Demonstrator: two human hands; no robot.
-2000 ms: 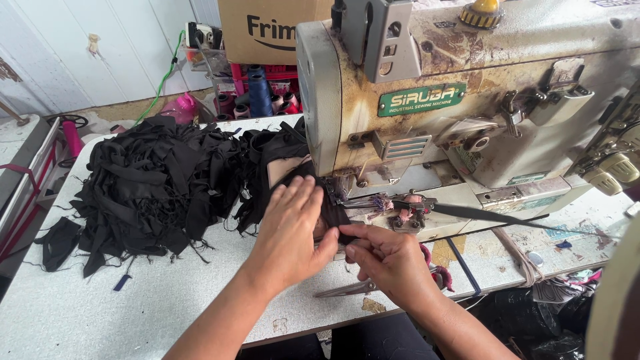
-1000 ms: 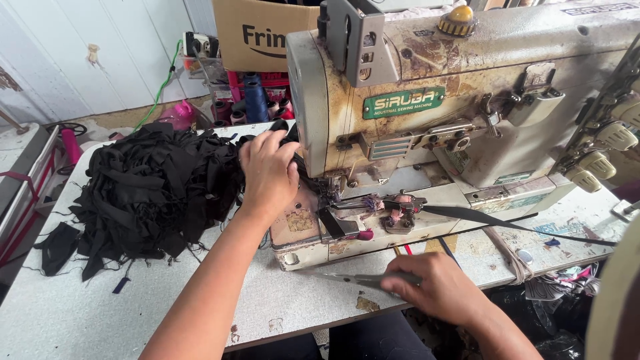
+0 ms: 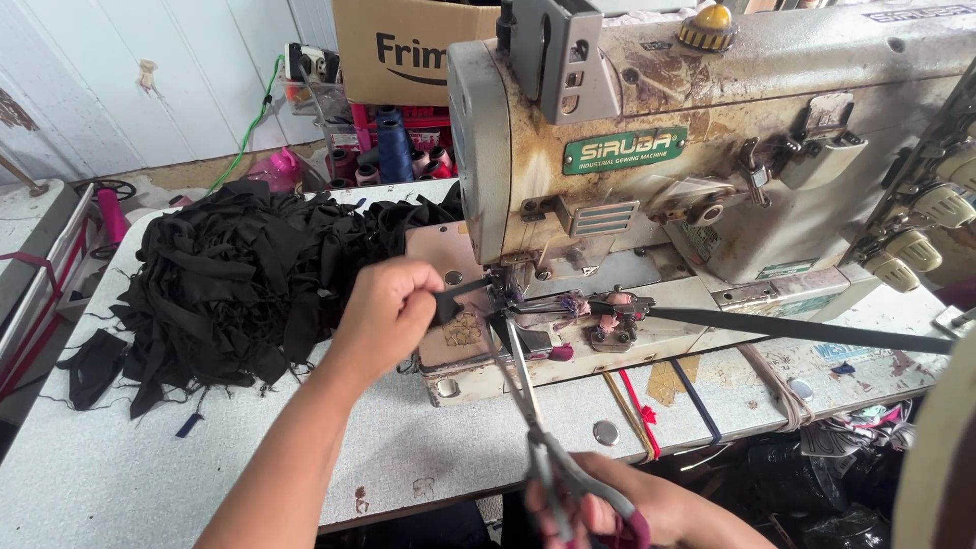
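Observation:
My left hand point(image 3: 393, 316) pinches a black fabric strip point(image 3: 456, 297) just left of the presser foot point(image 3: 509, 286) of a Siruba industrial sewing machine point(image 3: 595, 99). Fabric scissors point(image 3: 537, 427) are in my right hand point(image 3: 602, 496), low at the front edge of the table; their blades are spread and point up toward the needle area, just below the strip. From the right, a black band point(image 3: 801, 329) runs into the folder attachment point(image 3: 618, 316) in front of the needles. A heap of black fabric strips point(image 3: 236, 282) lies left of my left hand.
Thread cones point(image 3: 393, 145) and a cardboard box point(image 3: 412, 49) stand behind the table. Coloured ties point(image 3: 640, 412) hang over the white tabletop's point(image 3: 290, 480) front edge. A small dark blue scrap point(image 3: 189, 425) lies near the heap. Black bags point(image 3: 793, 473) are below at right.
My left hand has moved off the cloth at the needle area and now holds a strip there. The scissors, lying on the table two seconds ago, are now raised in my right hand with blades apart.

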